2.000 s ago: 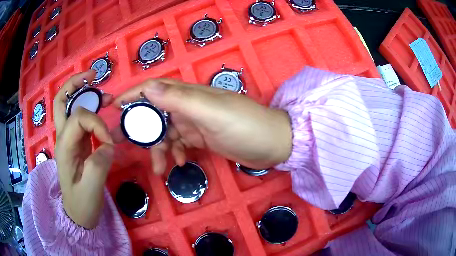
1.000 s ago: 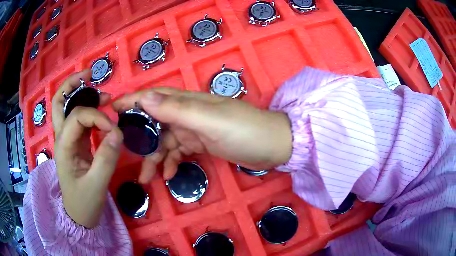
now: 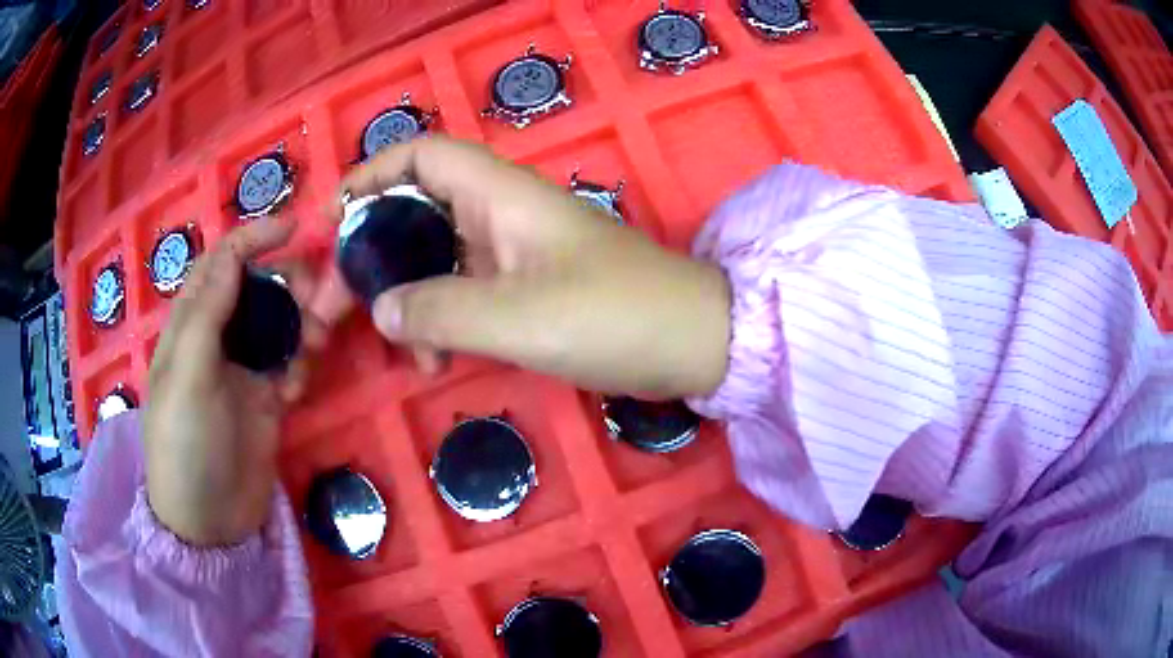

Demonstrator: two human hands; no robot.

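My left hand (image 3: 212, 399) holds a round watch body (image 3: 263, 321) with a dark screen, above the red foam tray (image 3: 720, 116). My right hand (image 3: 540, 276) holds another watch body (image 3: 396, 242) between thumb and fingers, its screen dark and its silver case edge showing. The two watches are apart. Behind them several watches lie face down in pockets with grey case backs (image 3: 527, 86) showing. Nearer me several lie with black glossy screens up, one (image 3: 482, 469) just below my hands. The fingers of my left hand are partly hidden and blurred.
More red trays (image 3: 1029, 90) stand at the upper right, one with a pale blue label (image 3: 1096, 161). A white slip (image 3: 1000, 195) lies by the main tray's right edge. A round fan grille (image 3: 18, 540) is at the far left edge.
Both screens went from lit white to dark. My right hand has moved up with its watch. My left hand has turned and shifted its watch right and down, uncovering a face-down watch at the left.
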